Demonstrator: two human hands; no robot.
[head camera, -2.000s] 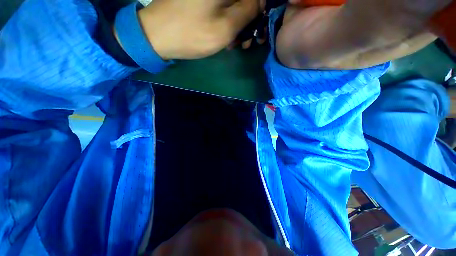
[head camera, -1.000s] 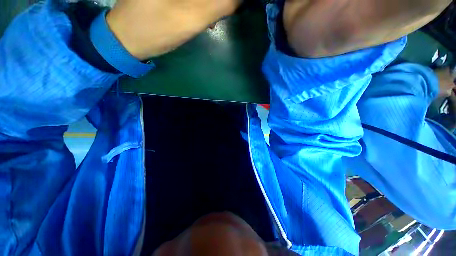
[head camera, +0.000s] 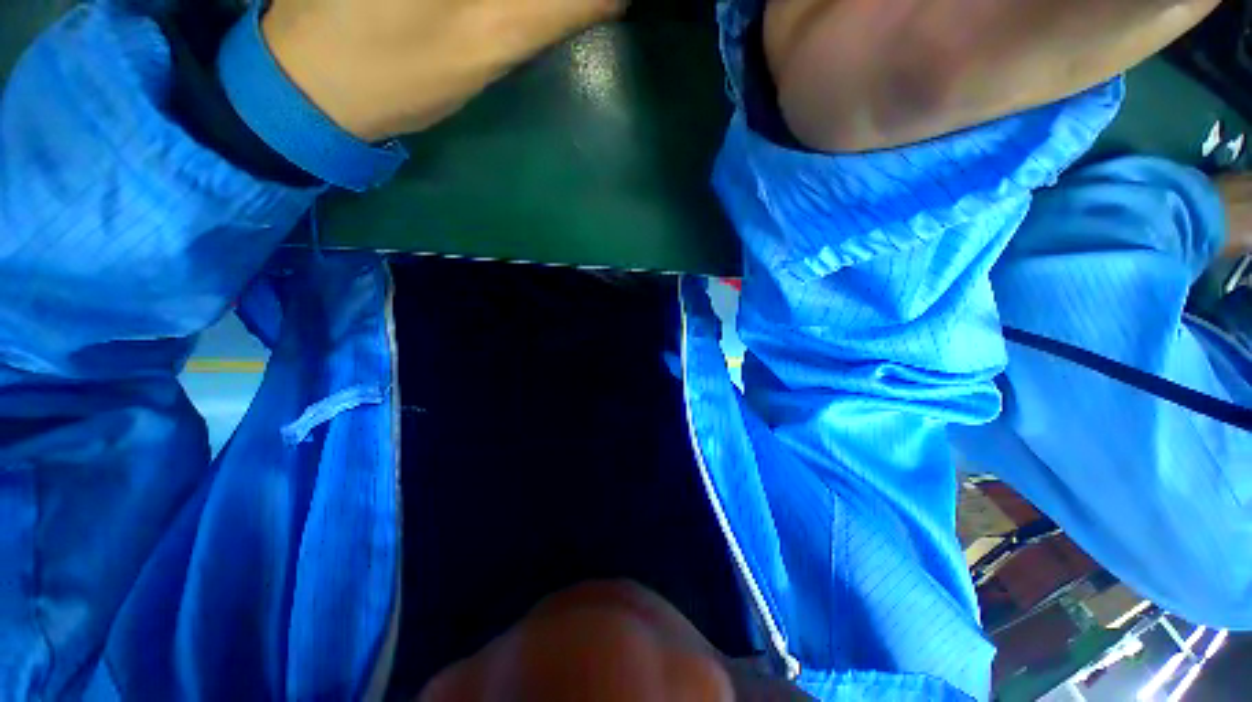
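My left hand (head camera: 398, 58) reaches in at the top left, with the blue wrist strap (head camera: 282, 117) around its wrist over a dark inner cuff. Its fingers are cut off by the top edge, so what it holds is hidden. My right hand (head camera: 947, 69) is at the top right, with the wrist and lower hand in view and the fingers beyond the top edge. No unit or tool shows in either hand. The green mat (head camera: 590, 185) lies below and between the hands.
At the right, a neighbour's blue sleeve (head camera: 1098, 261) and part of a hand (head camera: 1233, 206) rest by the bench. A dark cable (head camera: 1126, 374) crosses that sleeve. Small silvery pieces (head camera: 1214, 139) lie on the mat at the far right. The bench's front edge runs before my body.
Both hands have moved up, and their fingers have left the picture. The orange shapes and the dark item at my left fingers, seen two seconds ago, are out of view.
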